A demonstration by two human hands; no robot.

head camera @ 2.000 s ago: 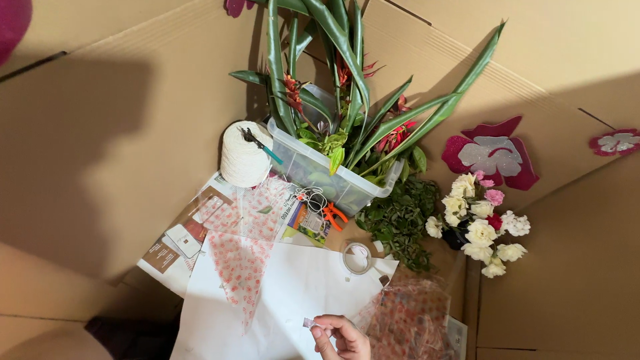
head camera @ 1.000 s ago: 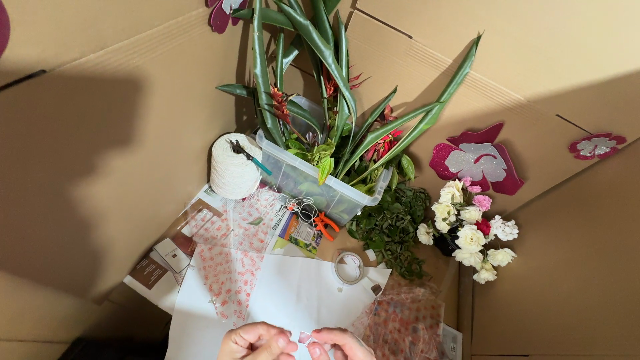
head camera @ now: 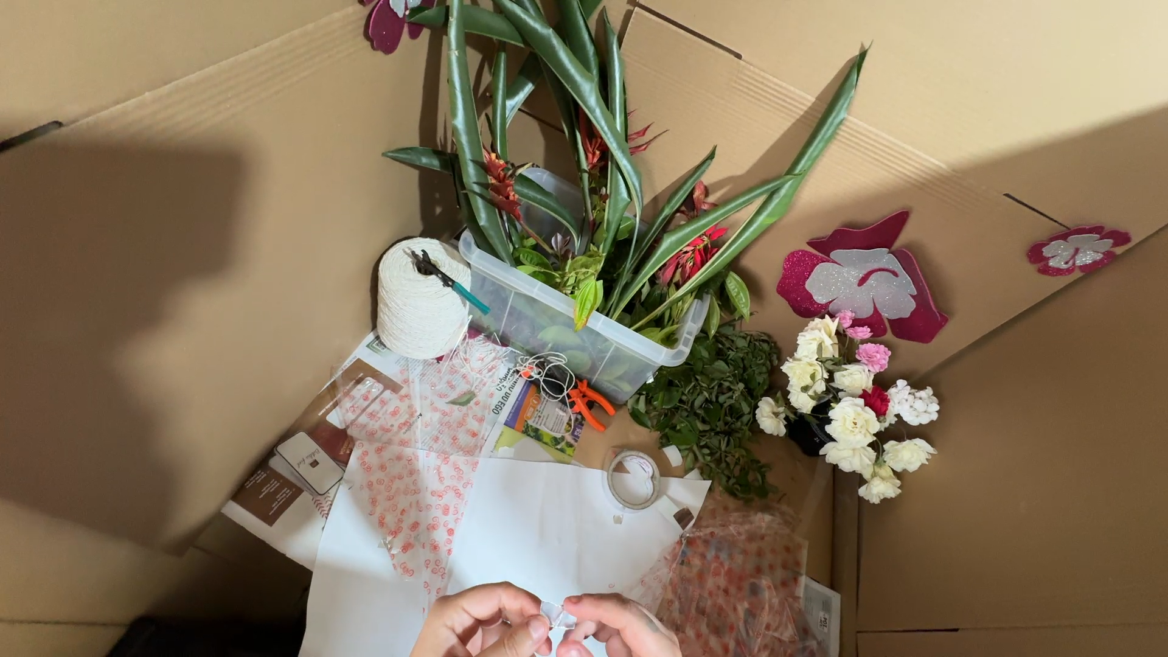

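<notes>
At the bottom centre, my left hand (head camera: 488, 622) and my right hand (head camera: 616, 627) pinch a small pale, translucent piece (head camera: 557, 616) between their fingertips; its exact kind cannot be told. Beneath them lies a large white paper sheet (head camera: 538, 529). Clear film with a red print (head camera: 411, 502) rests on the sheet's left part, and more printed film (head camera: 735, 584) lies crumpled at its right. A roll of tape (head camera: 631, 480) sits near the sheet's upper right edge. Orange-handled pliers or cutters (head camera: 591, 404) lie beyond the sheet, beside tangled wire (head camera: 549, 374).
A clear plastic bin (head camera: 584, 333) holds long leaves and red flowers. Left of it, a cone of white string (head camera: 422, 306) has teal-handled snips (head camera: 452, 281) on top. Leafy greenery (head camera: 712, 411) and cream and pink flowers (head camera: 850, 420) stand right. Cardboard walls (head camera: 274, 274) surround everything.
Two seconds ago only my right hand showed, with a small piece at its fingertips. My left hand has since come in beside it, and both are now at the piece.
</notes>
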